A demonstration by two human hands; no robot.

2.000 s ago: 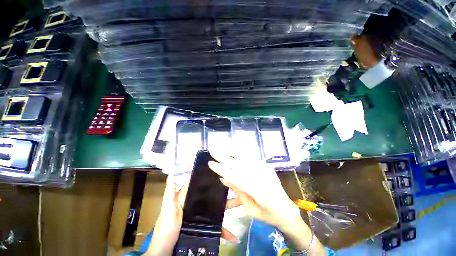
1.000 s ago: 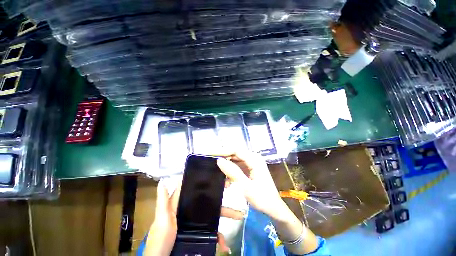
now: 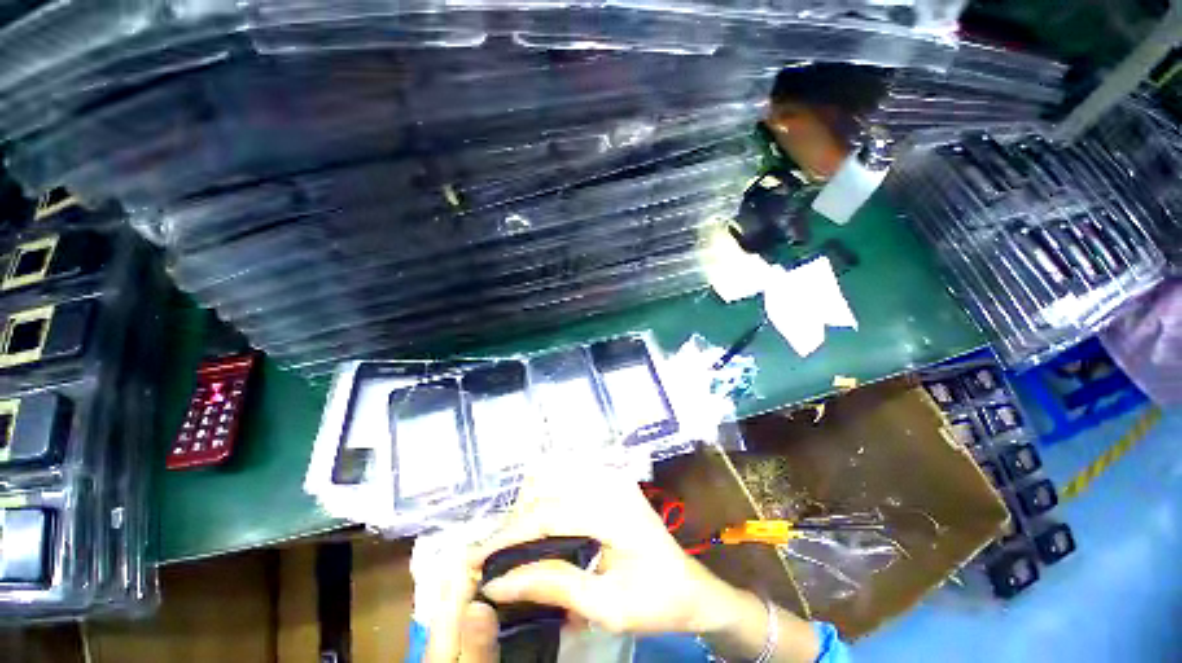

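Observation:
A black flip phone [image 3: 529,605] is held low in front of me, below the bench edge, mostly covered by my hands. My left hand [image 3: 450,598] grips its left side. My right hand [image 3: 609,550] arches over its top, with fingers around the upper and right parts. Just beyond, a white lens tray [image 3: 340,482] lies on the green mat and holds several black-framed lenses [image 3: 631,389]. My fingertips are close to the tray's near edge; overexposure hides whether they touch it.
Stacked clear blister trays [image 3: 428,194] rise behind the lens tray. A red flip phone [image 3: 214,412] lies left. White paper [image 3: 809,306] and film scraps lie right. An orange-handled tool [image 3: 756,532] lies over an open cardboard box [image 3: 894,499]. Phone trays [image 3: 78,518] stand far left.
My right hand has closed over the phone, which now sits lower and is mostly hidden. The view has shifted, with the bench tilted and the lens tray lower in the picture. A red coil now shows.

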